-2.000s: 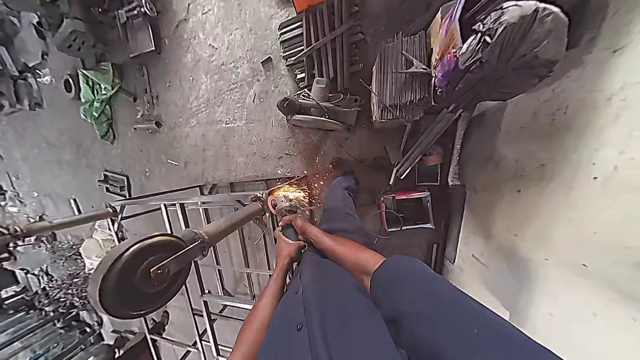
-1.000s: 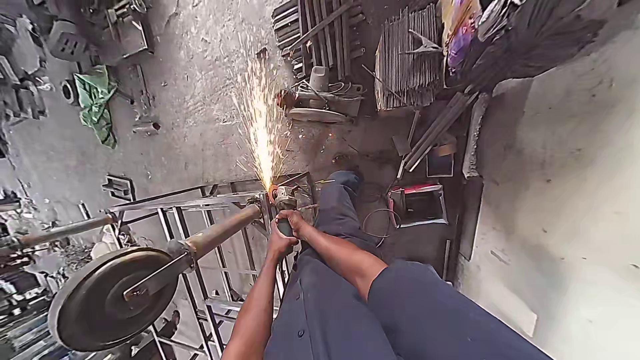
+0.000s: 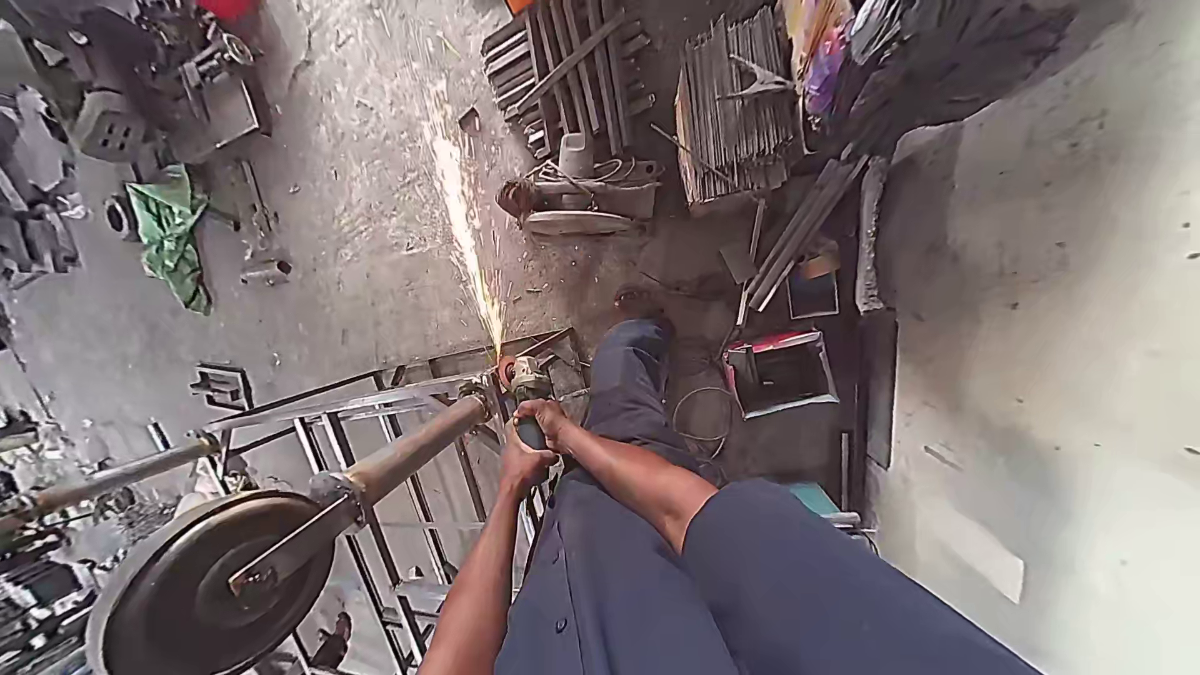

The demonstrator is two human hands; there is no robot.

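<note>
Both of my hands grip an angle grinder (image 3: 531,377), its head pointing away from me. My left hand (image 3: 527,461) is closed on the rear of the body, and my right hand (image 3: 547,420) holds it just ahead. The reddish disc (image 3: 507,373) is at the end of a metal frame (image 3: 339,405) of welded bars; the exact contact point is too small to tell. A long stream of sparks (image 3: 461,220) flies up and slightly left from the disc. Left of my hands, a metal pipe (image 3: 417,448) runs from the frame's corner to a large round metal wheel (image 3: 211,581).
Ahead on the floor lie a cut-off saw (image 3: 586,199), stacked metal bars (image 3: 574,70) and a bundle of thin strips (image 3: 736,112). An open box (image 3: 783,373) sits right of my leg. A green cloth (image 3: 171,230) and metal parts lie left; a pale wall (image 3: 1050,375) stands right.
The sparks, a short burst at the disc two seconds ago, now form a long stream going up and slightly left. Both hands have kept their hold on the grinder.
</note>
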